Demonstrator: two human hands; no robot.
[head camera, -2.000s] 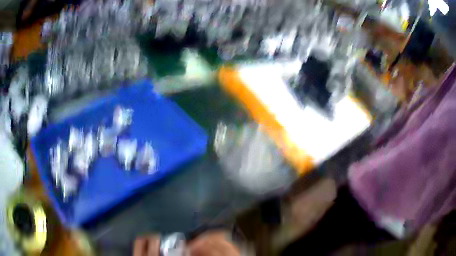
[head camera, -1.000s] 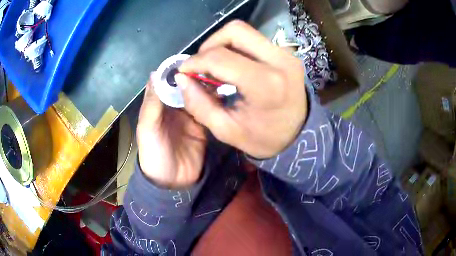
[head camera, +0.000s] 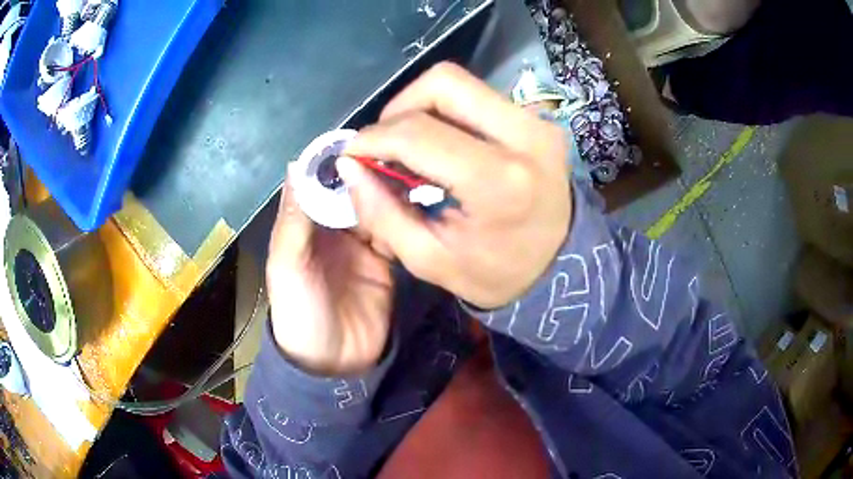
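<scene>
A white round lamp-base housing (head camera: 313, 192) is held with its open side towards me, over the bench edge. My left hand (head camera: 332, 290) grips it from below and the left side. My right hand (head camera: 472, 178) has its thumb and finger at the housing's dark opening, pinching the red lead wire (head camera: 388, 172). A small white connector plug (head camera: 426, 195) hangs at the wire's end against my right palm. The housing's far end and what the fingertips do inside are hidden.
A blue tray (head camera: 140, 103) with several housings is at upper left. A gold-rimmed round device (head camera: 37, 285) with clear cable lies left on orange-yellow covering. A brown carton (head camera: 645, 140) full of housings is upper right. Another person's dark-clothed leg (head camera: 767, 65) is beyond it.
The view has swung from the bench down to my hands since the first frame. Over the last second the hands stay on the housing and sit slightly lower in the view.
</scene>
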